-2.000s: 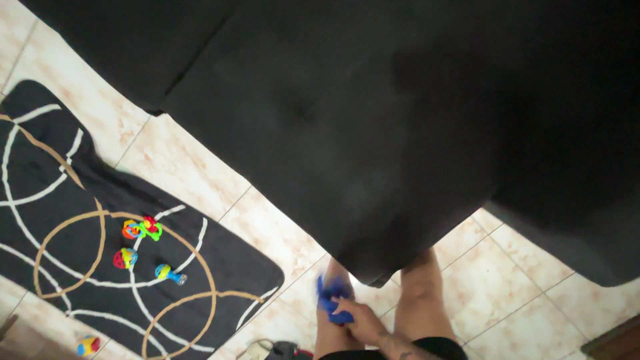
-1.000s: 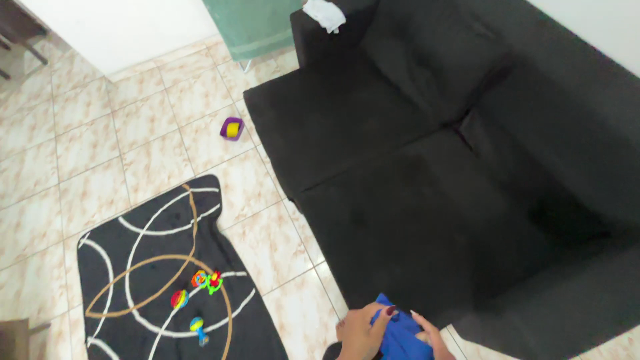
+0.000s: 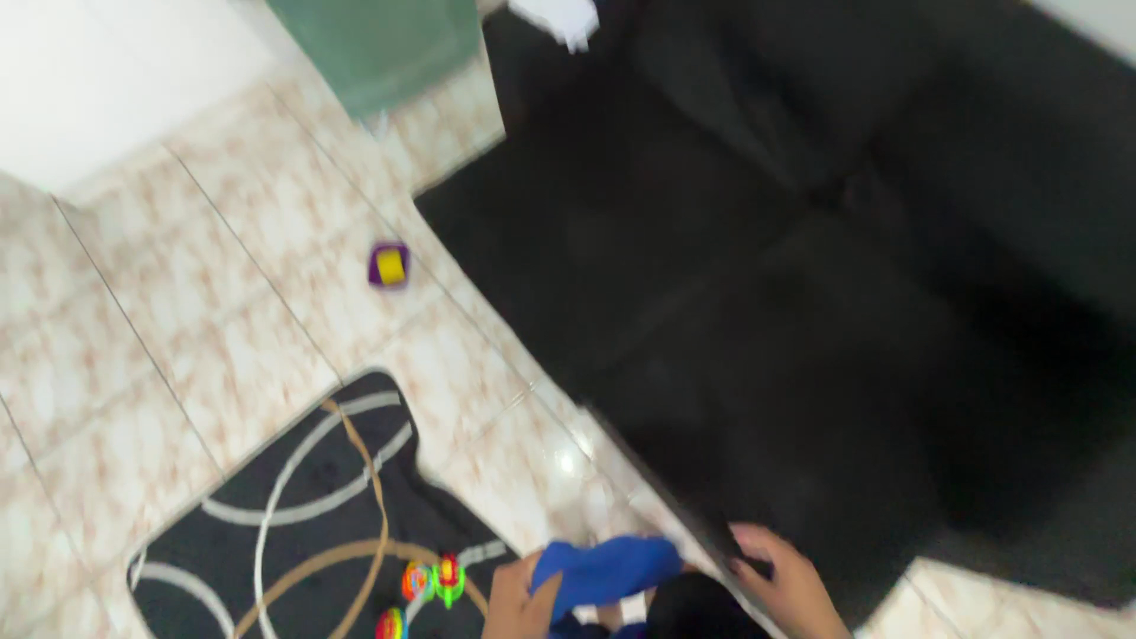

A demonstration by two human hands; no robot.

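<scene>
My left hand (image 3: 522,595) grips a blue cloth (image 3: 608,570) at the bottom of the head view, beside the rug's edge. To its right, my right hand (image 3: 785,577) is at the front edge of the black sofa (image 3: 692,328), its thumb and fingers apart near the fabric. Whether its fingertips pinch the sofa's fabric cannot be told. The cloth spans the space between my left hand and the sofa edge.
A black rug (image 3: 311,479) with white and tan curves lies at lower left, with colorful toys (image 3: 448,579) on it. A purple and yellow toy (image 3: 389,265) rests on the tiles. A white cloth (image 3: 561,18) lies on the sofa near a green hanging fabric (image 3: 390,53).
Both hands were together on the blue cloth one second ago. Now the right hand is apart from it, at the sofa's edge, while the left keeps hold of the cloth.
</scene>
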